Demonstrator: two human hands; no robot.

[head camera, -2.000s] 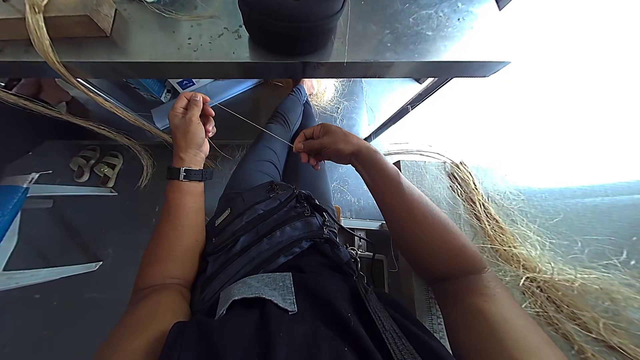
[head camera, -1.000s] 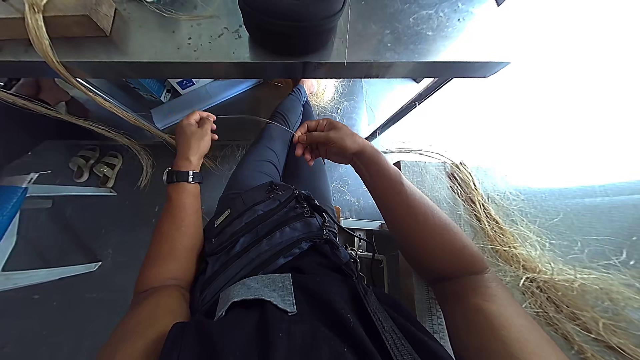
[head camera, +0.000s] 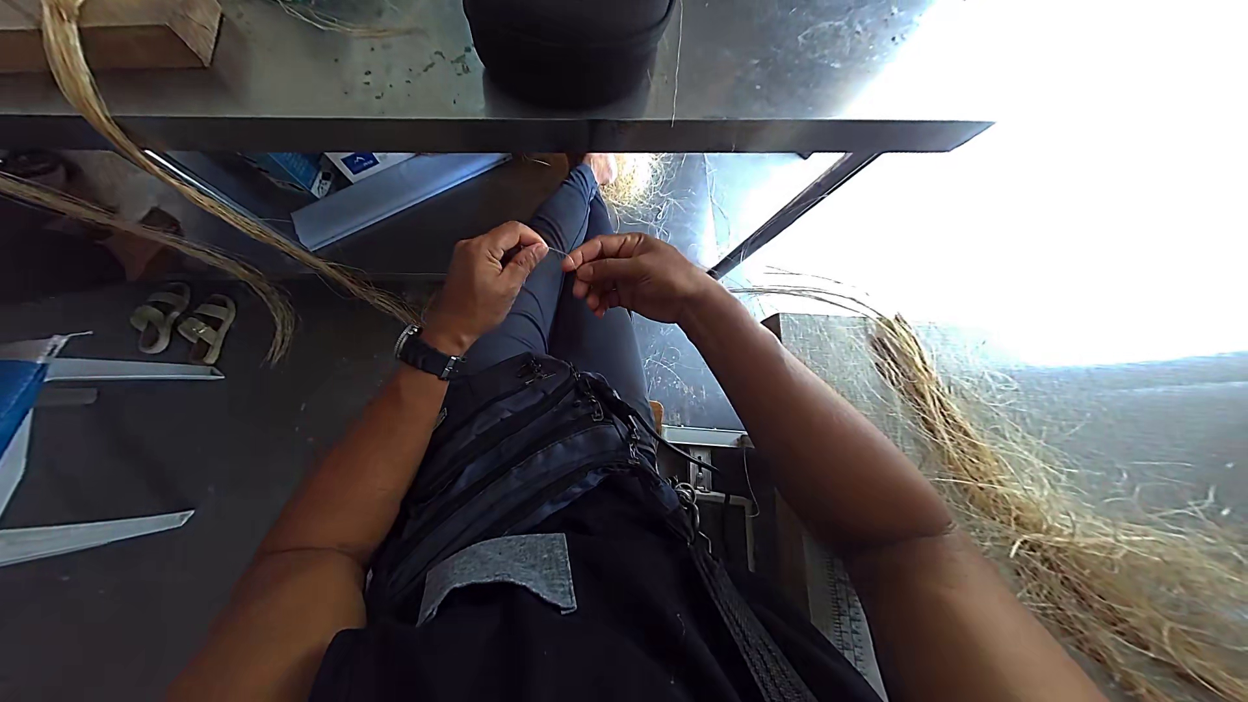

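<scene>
Between my hands, above my lap, runs a thin plant-fibre strand (head camera: 557,253). My left hand (head camera: 490,278) pinches one part of it between thumb and forefinger. Close to its right, my right hand (head camera: 634,276) pinches the strand with its fingertips, the other fingers curled. A short piece shows between the fingertips; the rest is too fine to follow. Long bundles of pale fibre (head camera: 195,195) hang over the table edge at the left. A large loose heap of tan fibre (head camera: 975,453) lies on a surface to the right.
A metal table (head camera: 419,83) crosses the top of the view, with a black container (head camera: 570,49) and a wooden block (head camera: 146,39) on it. Below are a box (head camera: 366,163) and a metal channel (head camera: 400,200). Sandals (head camera: 207,327) and white metal legs (head camera: 97,536) are at the left.
My left hand has moved right, close to my right hand. The strand spanned a wide gap between the hands earlier; only a short piece shows between them now.
</scene>
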